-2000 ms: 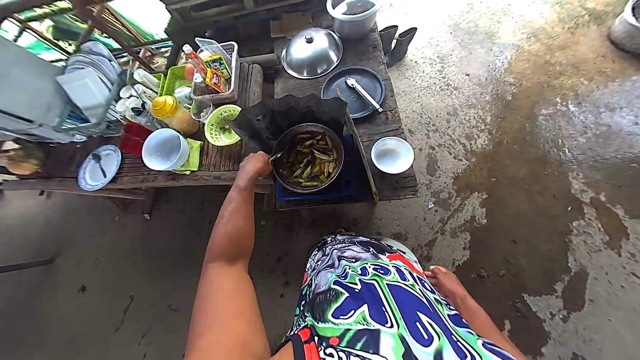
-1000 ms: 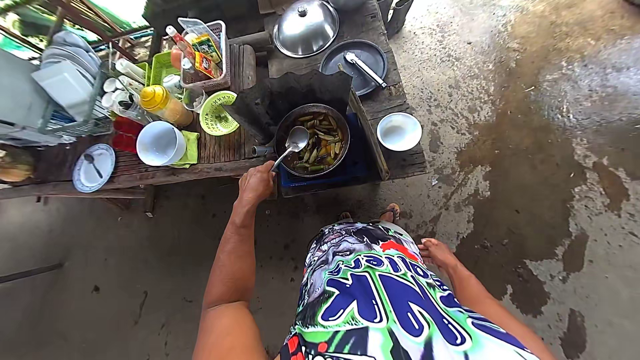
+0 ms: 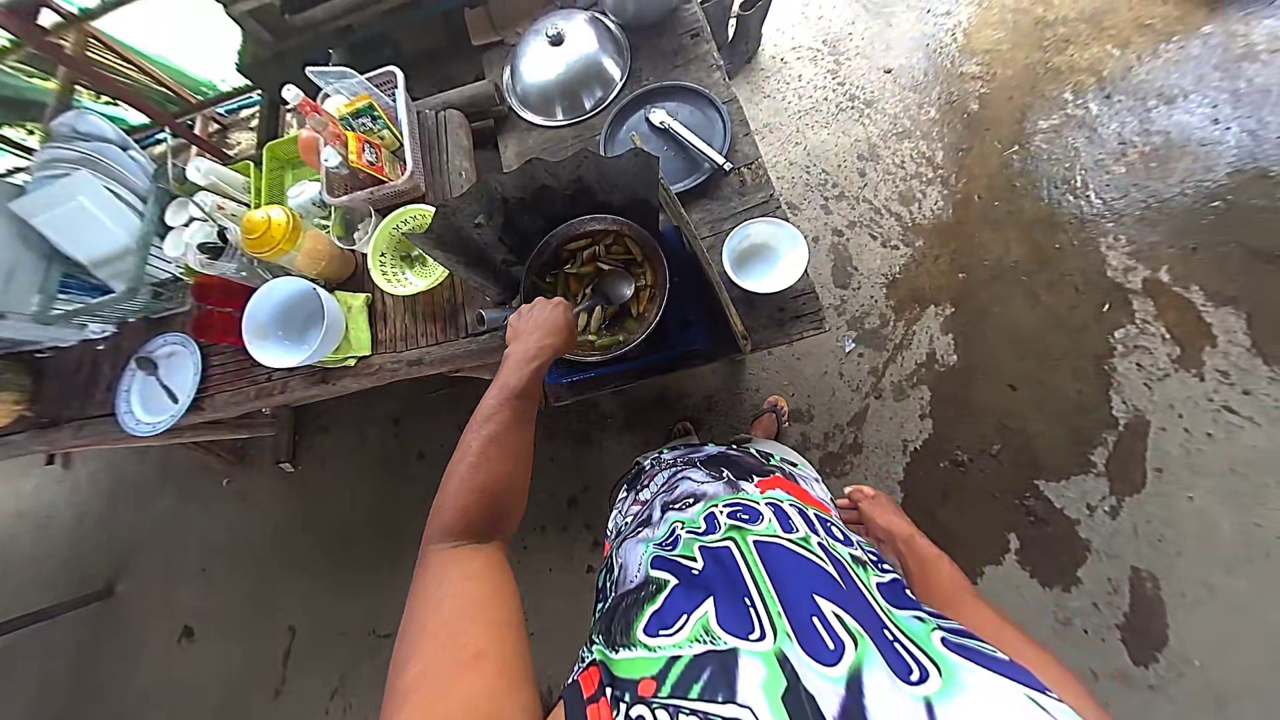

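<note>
My left hand [image 3: 541,328] is closed on the handle of a metal ladle [image 3: 613,288], whose bowl lies in a dark round pan [image 3: 657,252]. Cut vegetable pieces in brown liquid [image 3: 597,262] fill the pan, which sits on a blue stove [image 3: 690,300] behind a dark corrugated metal shield [image 3: 565,185]. The pan's handle [image 3: 492,319] sticks out just left of my fist. Down by my side, near the shirt, is my right hand [image 3: 872,512]; its fingers look loosely apart, with nothing seen in them.
Right of the stove stands a white bowl [image 3: 765,256]. Behind are a metal lid [image 3: 567,68] and a dark plate [image 3: 690,112] with tongs [image 3: 690,138]. Leftward are a green strainer [image 3: 405,252], a white tub [image 3: 292,322], a yellow-capped bottle [image 3: 295,245] and a plate with a spoon [image 3: 160,385].
My left hand has moved forward and to the right, over the pan's edge, since one second ago. The ladle's bowl has shifted from the pan's left side toward its middle.
</note>
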